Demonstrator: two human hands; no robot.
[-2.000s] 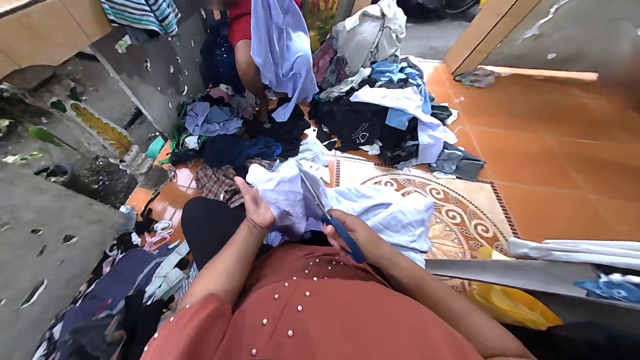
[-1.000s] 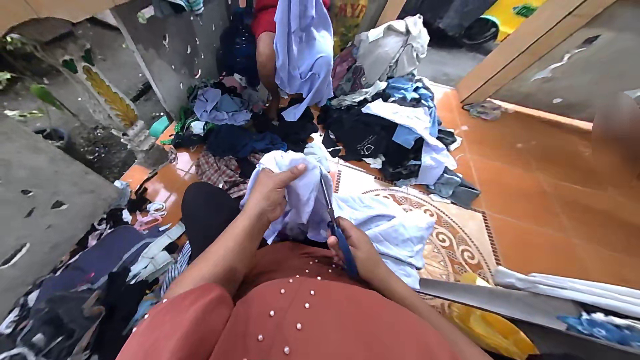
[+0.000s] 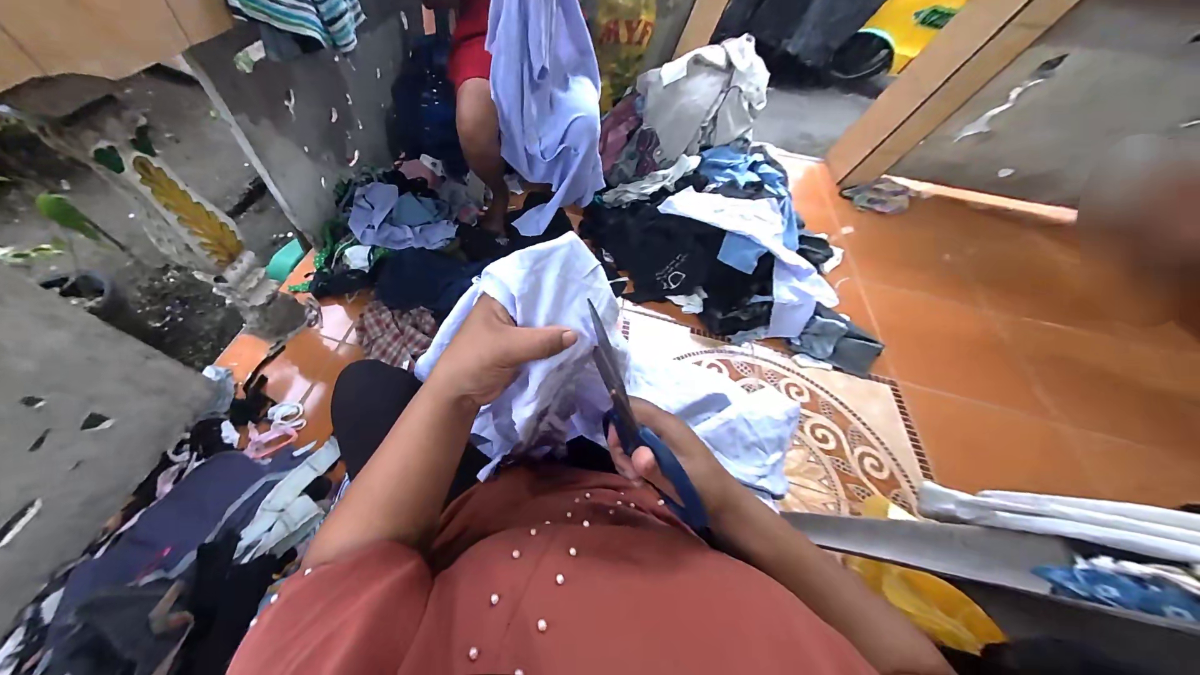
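Note:
My left hand (image 3: 492, 352) grips a white cloth (image 3: 553, 281), its thumb lying across the fabric and part of the cloth raised around the fingers. In my right hand (image 3: 661, 441) is a pair of scissors (image 3: 614, 380) with dark blue handles; the blades point up and away from me and look closed or nearly so. They are beside the raised cloth, and whether they touch it I cannot tell. More of the white fabric (image 3: 741, 427) spreads over my lap and to the right of the scissors.
Another person in red (image 3: 471, 70) sits ahead with a light blue cloth (image 3: 548, 112). Heaps of mixed clothes and scraps (image 3: 694, 253) lie on the orange tiled floor (image 3: 984, 375), with another pile (image 3: 159, 562) at my left. A grey ledge (image 3: 900, 544) and yellow plastic (image 3: 923, 600) are at right.
Two seconds ago my left hand was open with the palm showing; it has since taken hold of the white cloth and lifted part of it. The scissors have stayed in my right hand.

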